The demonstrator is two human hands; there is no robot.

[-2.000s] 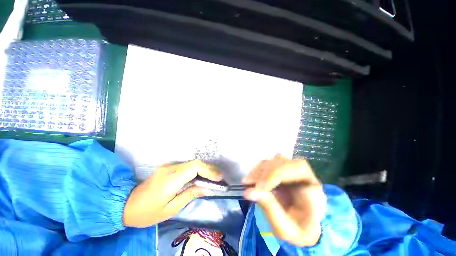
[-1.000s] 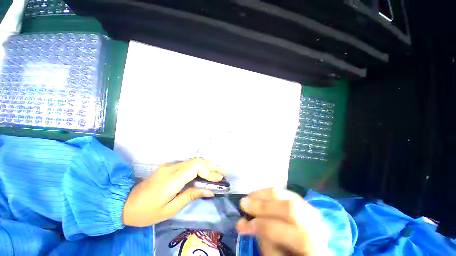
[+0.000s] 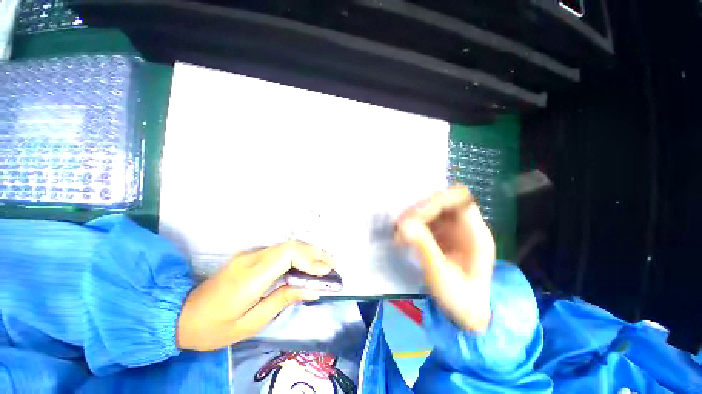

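Note:
My left hand (image 3: 250, 296) holds a watch case (image 3: 314, 282) between thumb and fingers, just above the front edge of the white sheet (image 3: 292, 146). The case is dark with a shiny silver rim. My right hand (image 3: 454, 258) is blurred, raised over the sheet's right front part. It seems to hold thin tweezers; a blurred silver end (image 3: 529, 183) sticks out beyond the hand, and their tip cannot be made out. Tiny parts (image 3: 309, 223) lie as specks on the sheet near my left fingers.
Stacked black foam trays (image 3: 331, 58) stand along the back. A clear blister tray stack with a white label (image 3: 50, 123) lies at left. Another clear blister tray (image 3: 476, 165) lies right of the sheet, on the green mat (image 3: 504, 138). The far right is dark.
My right hand was at the watch case with the tweezers, drew back low to the right, and is now up over the sheet. My left hand keeps hold of the case.

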